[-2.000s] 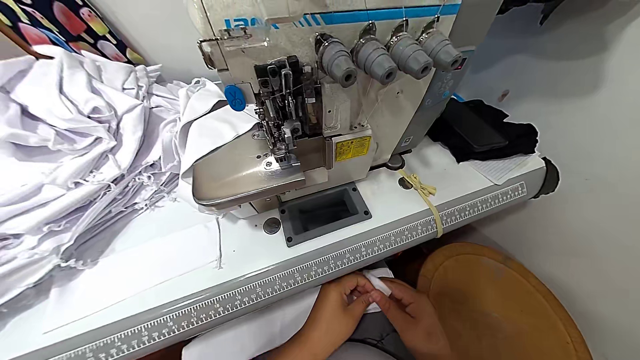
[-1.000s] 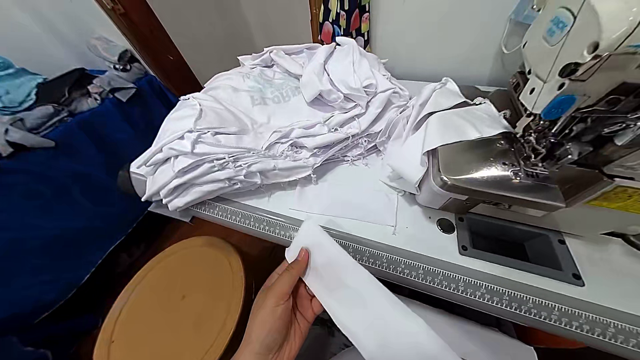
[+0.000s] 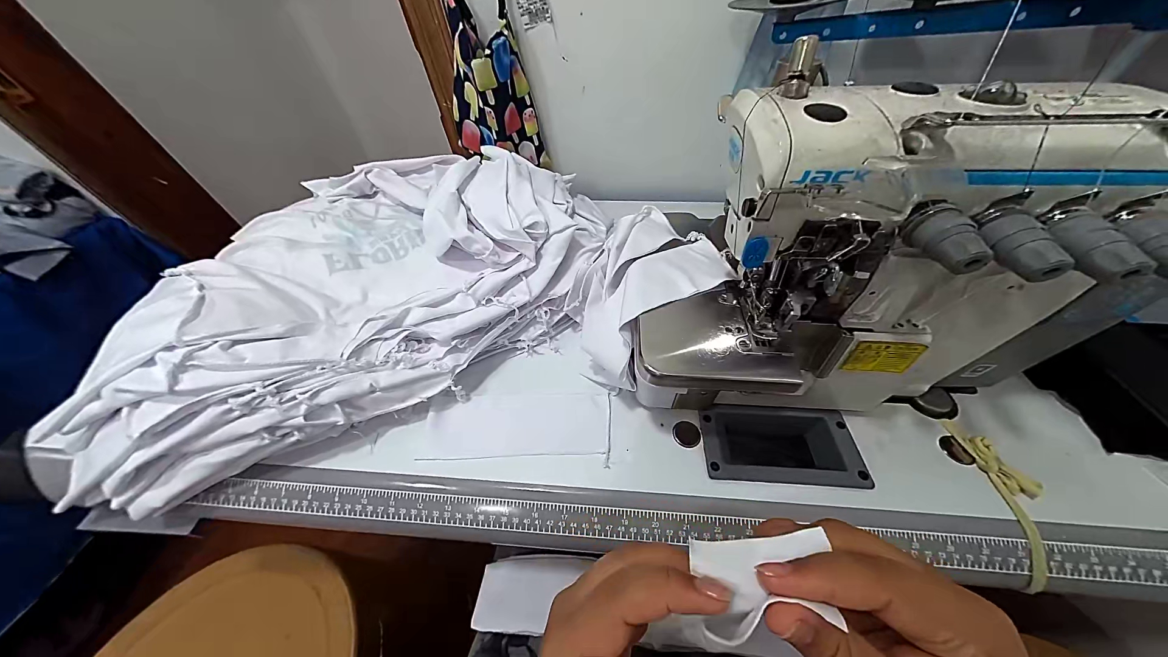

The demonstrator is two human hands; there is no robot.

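Both hands are at the lower edge of the view, just in front of the table's ruler edge. My left hand [image 3: 630, 598] pinches a white fabric strip [image 3: 762, 552] between thumb and fingers. On its other side my right hand [image 3: 876, 593] grips the same strip, which folds and curves between the thumbs. More white fabric [image 3: 529, 593] lies below the table edge. Behind stands a Jack overlock sewing machine [image 3: 821, 246], with a white cloth piece [image 3: 671, 274] draped against its metal plate. A flat white fabric piece [image 3: 520, 424] lies on the tabletop.
A large pile of white garments [image 3: 365, 292] covers the table's left part. A ruler tape [image 3: 456, 511] runs along the front edge, with a yellow tie [image 3: 1013, 502] at right. A round tan stool seat [image 3: 237, 607] stands lower left. Dark cloth [image 3: 1104, 383] lies at far right.
One second ago only one hand showed, holding a long flat white strip; now both hands hold white fabric, folded between the thumbs. The view has swung left and then partly back right.
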